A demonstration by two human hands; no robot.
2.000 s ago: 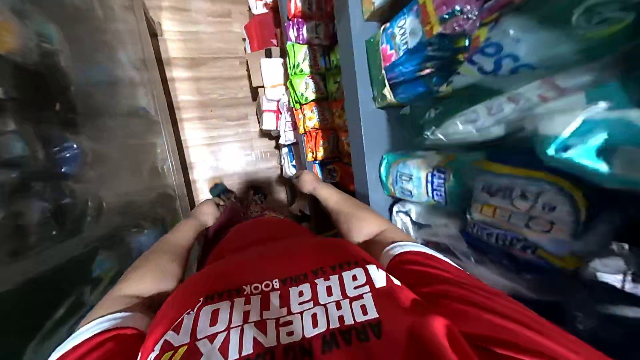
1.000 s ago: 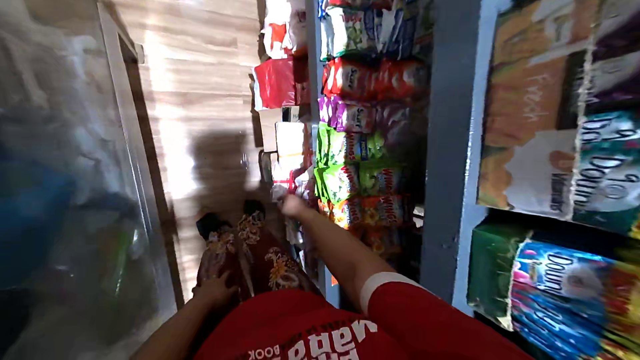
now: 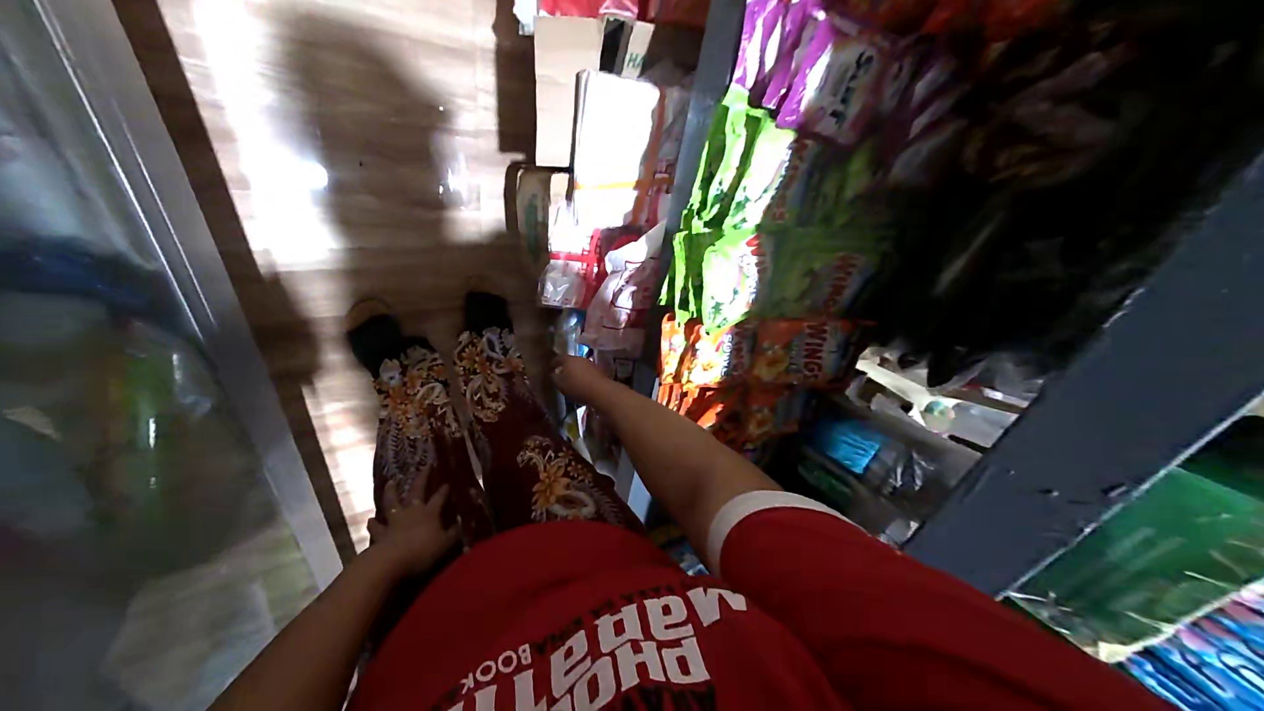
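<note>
My left hand (image 3: 415, 518) rests with spread fingers on the thigh of my dark red floral trousers (image 3: 425, 434). My right hand (image 3: 575, 377) reaches down beside the low shelf, close to a clear bottle-like item (image 3: 570, 333) and a pinkish plastic bag (image 3: 626, 291); its fingers are partly hidden, and whether it grips anything cannot be told. Above it lie clear packs with red trim (image 3: 565, 281). To its right, green detergent packets (image 3: 731, 267) and orange detergent packets (image 3: 706, 351) stand in rows on the shelf.
A glass-fronted case with a metal frame (image 3: 212, 316) runs along the left. Cardboard boxes (image 3: 567, 89) line the shelf's foot beside the wood-look floor (image 3: 395, 168). A grey shelf post (image 3: 1096, 395) stands at the right, with purple packets (image 3: 805, 69) farther up the row.
My left hand has come down onto my thigh since the oldest frame. My right hand has stayed by the low shelf goods. The view has shifted toward the floor and lower shelf.
</note>
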